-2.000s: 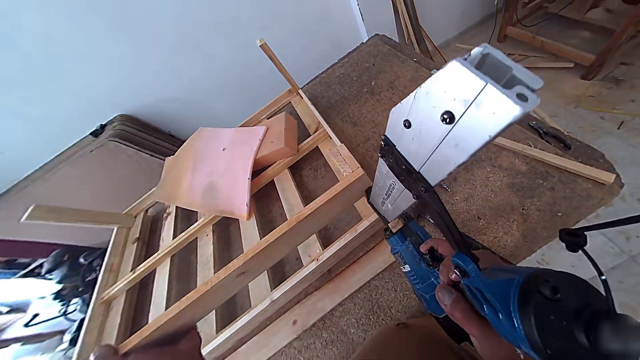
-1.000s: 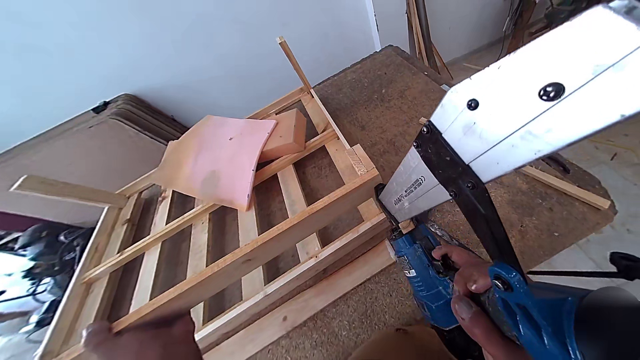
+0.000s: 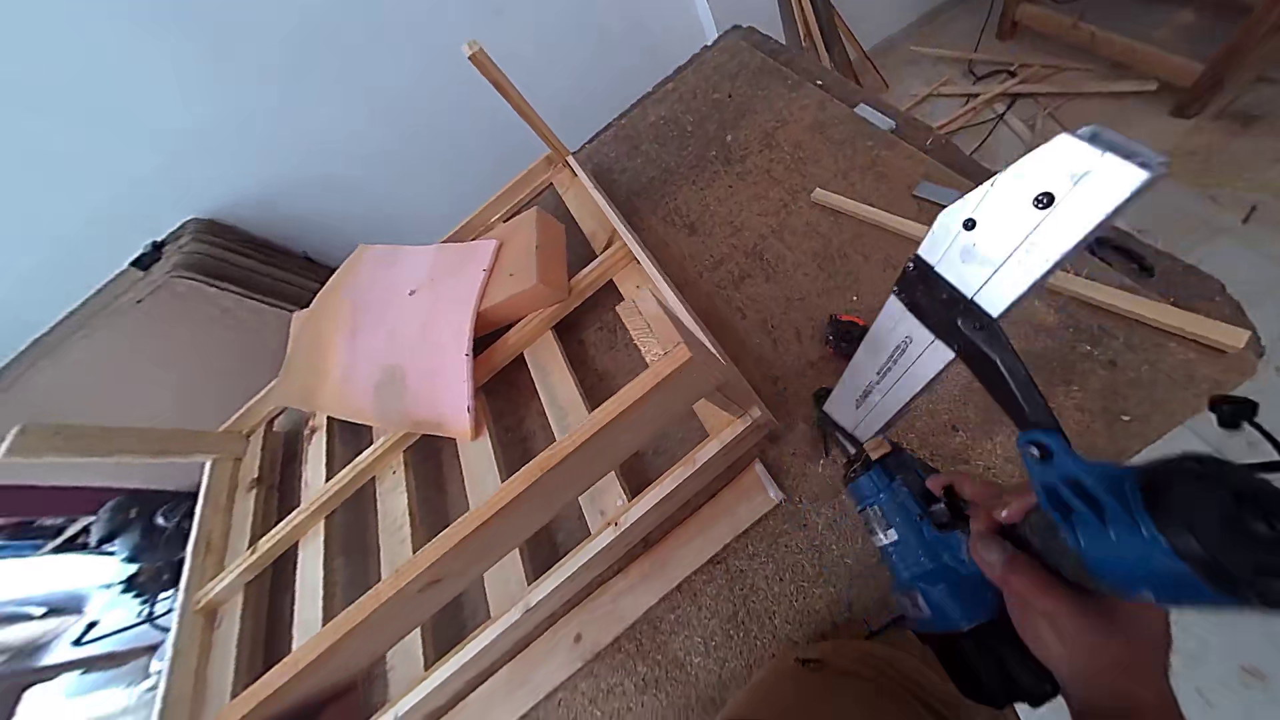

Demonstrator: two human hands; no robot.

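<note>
My right hand (image 3: 1060, 590) grips the handle of a blue and black nail gun (image 3: 920, 560) at the lower right. Its long silver magazine (image 3: 985, 255) points up and away, and its nose is beside the near right corner of a slatted wooden frame (image 3: 470, 525). At the bottom edge, a dark, blurred part of what seems to be my left hand (image 3: 335, 702) shows by the frame's front board; its fingers are hidden. A pink foam sheet (image 3: 400, 335) and an orange foam block (image 3: 530, 265) lie on the frame.
The frame rests on a worn, sawdust-covered tabletop (image 3: 720, 170) against a wall. A black and orange tape measure (image 3: 846, 334) lies beyond the nail gun's nose. Wooden strips (image 3: 1150, 305) lie at right. Stacked brown panels (image 3: 150, 340) stand at left.
The nail gun's magazine has swung back from the upper right, uncovering the tape measure. My left hand has left the front board's far left end and is now mostly out of view.
</note>
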